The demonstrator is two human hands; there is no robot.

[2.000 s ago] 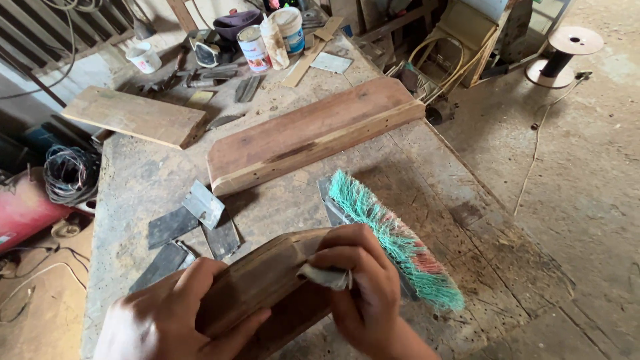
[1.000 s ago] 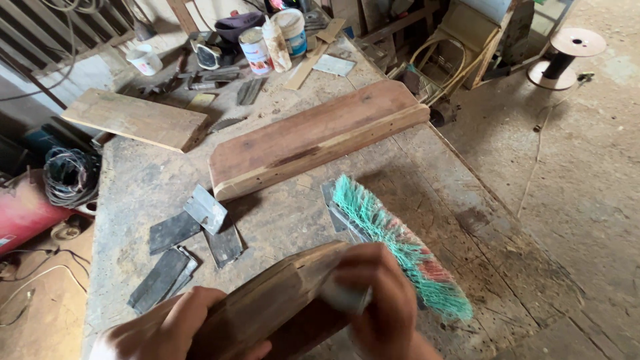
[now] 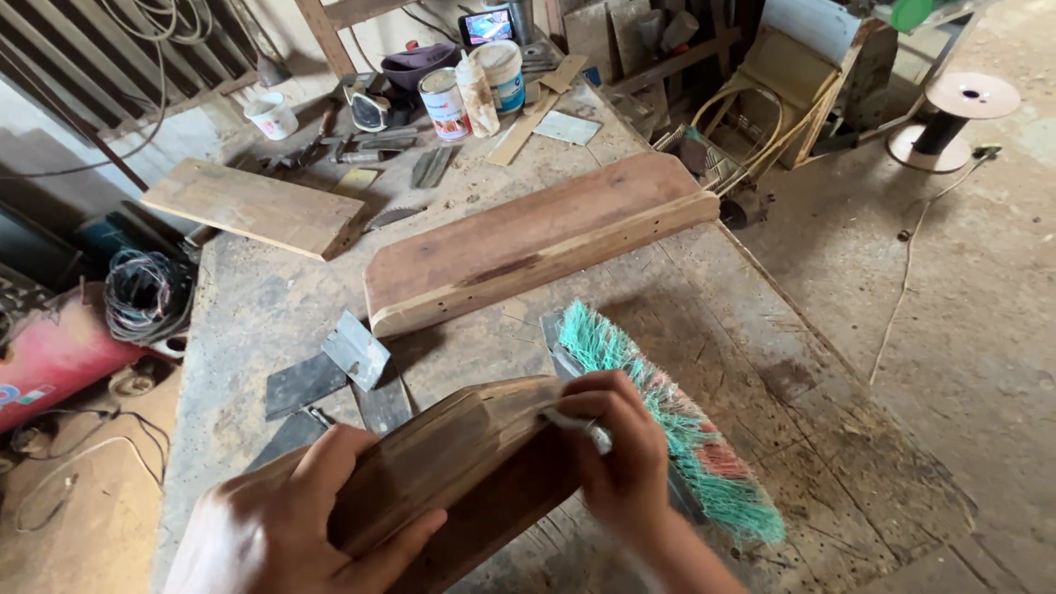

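Observation:
My left hand grips the near left part of a wooden piece with an angled edge, tilted up over the workbench. In my right hand is a small folded grey sheet, perhaps sandpaper, pressed on the edge at the piece's far right end. Just right of that hand lies a brush head with green and red bristles. Beyond the held piece rests a long reddish-brown board with cut corners. Several dark and grey sheet pieces lie left of the held wood.
A plank lies at the bench's left edge. Toward the back stand a paint can, a squeeze bottle, a white tub and a phone. The workbench ends at right; a cable spool stands on the floor.
My right hand has shifted along the edge of the held piece with the folded sheet. My left hand has kept its grip. The other things on the bench have not moved.

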